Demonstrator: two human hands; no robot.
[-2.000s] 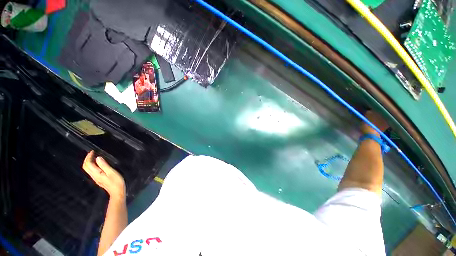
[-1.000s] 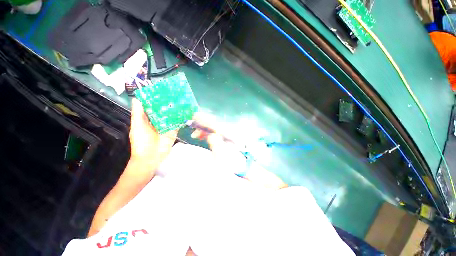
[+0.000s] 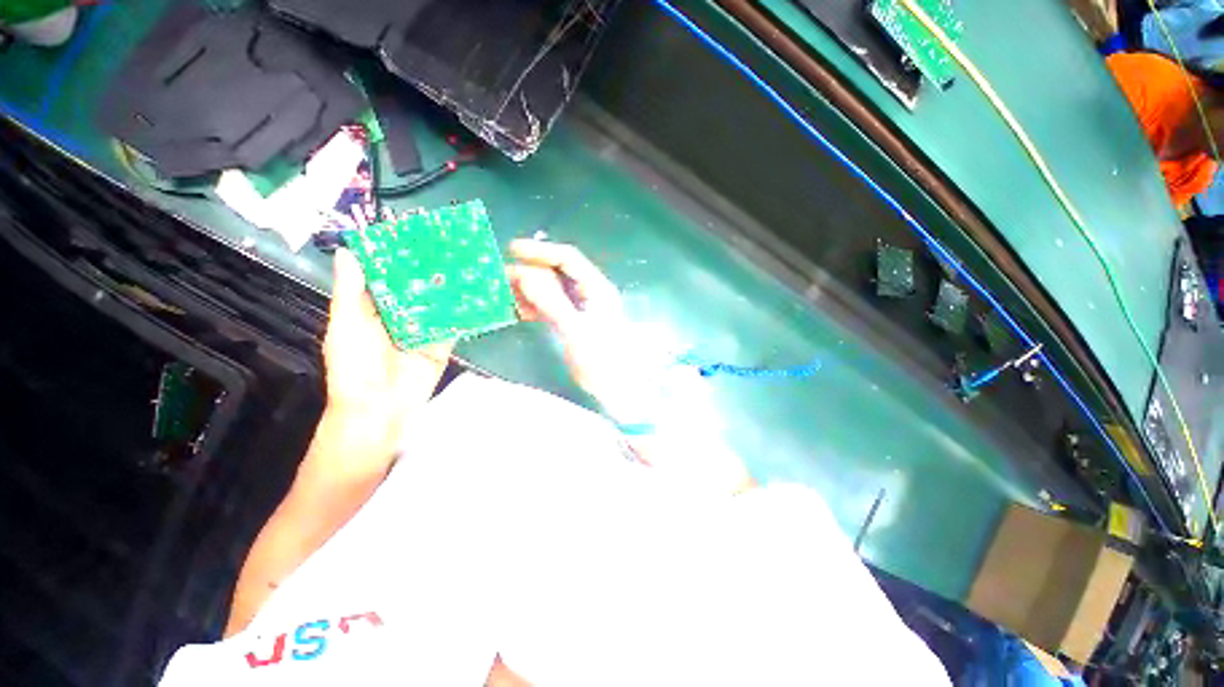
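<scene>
A bright green circuit board (image 3: 443, 275) is held up over the near edge of the bench, flat face towards me. My left hand (image 3: 369, 356) grips it from its lower left side. My right hand (image 3: 577, 309) is at the board's right edge, fingers bent, partly washed out by glare. I cannot tell whether it grips the board or a tool. A light-blue wrist strap (image 3: 636, 430) is on the right wrist, and a blue coiled cord (image 3: 765, 369) lies to its right.
A black tray (image 3: 81, 443) at the left has a board (image 3: 181, 403) standing in it. Foam sheets (image 3: 222, 94), a black bag (image 3: 470, 67) and white tissue (image 3: 289, 201) lie beyond. Small boards (image 3: 894, 269) lie in the line channel. A cardboard box (image 3: 1047, 577) and a person's orange sleeve (image 3: 1161, 121) are at right.
My left hand was empty by the black tray and now holds the board. My right hand has come back from the line channel to the board. Since one second ago the board has turned slightly.
</scene>
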